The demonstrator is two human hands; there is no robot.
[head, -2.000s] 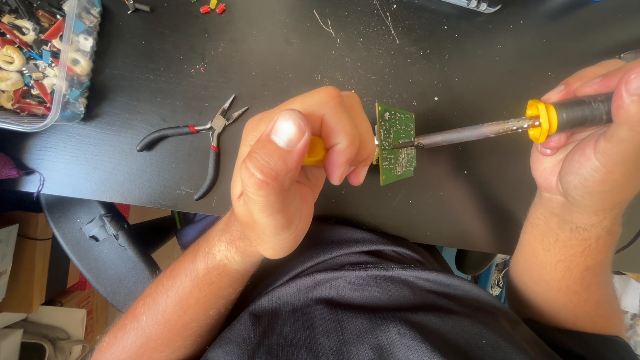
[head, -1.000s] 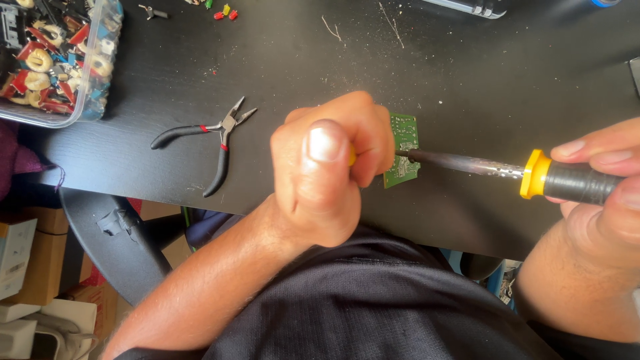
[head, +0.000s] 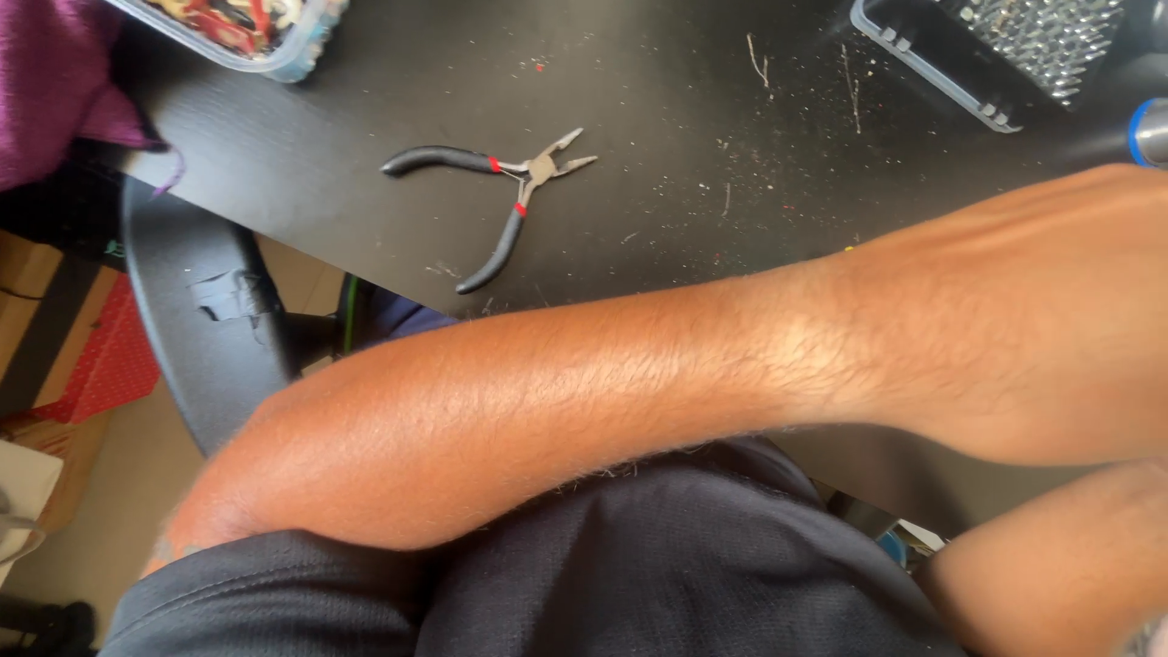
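Note:
My left arm stretches across the view, and the back of my left hand (head: 1086, 310) reaches the right edge. Its fingers lie outside the frame, so what it holds is hidden. Of my right arm only the forearm shows at the lower right; the right hand is out of view. On the dark table lie small pliers (head: 541, 171) with black grips and red bands, jaws apart, above my left forearm. Neither the green circuit board nor the tool with the yellow collar shows in this view.
A clear plastic box (head: 246, 62) of mixed small parts stands at the upper left, beside purple cloth (head: 64, 100). At the upper right is an open case (head: 940, 78) near many metal pieces (head: 1049, 46). Wire scraps and crumbs dot the table (head: 657, 219). A chair part (head: 201, 292) is at the left.
My left hand has moved right from the middle, its arm now across the view. The circuit board and the yellow-collared tool have left the frame, as has my right hand. The view has shifted.

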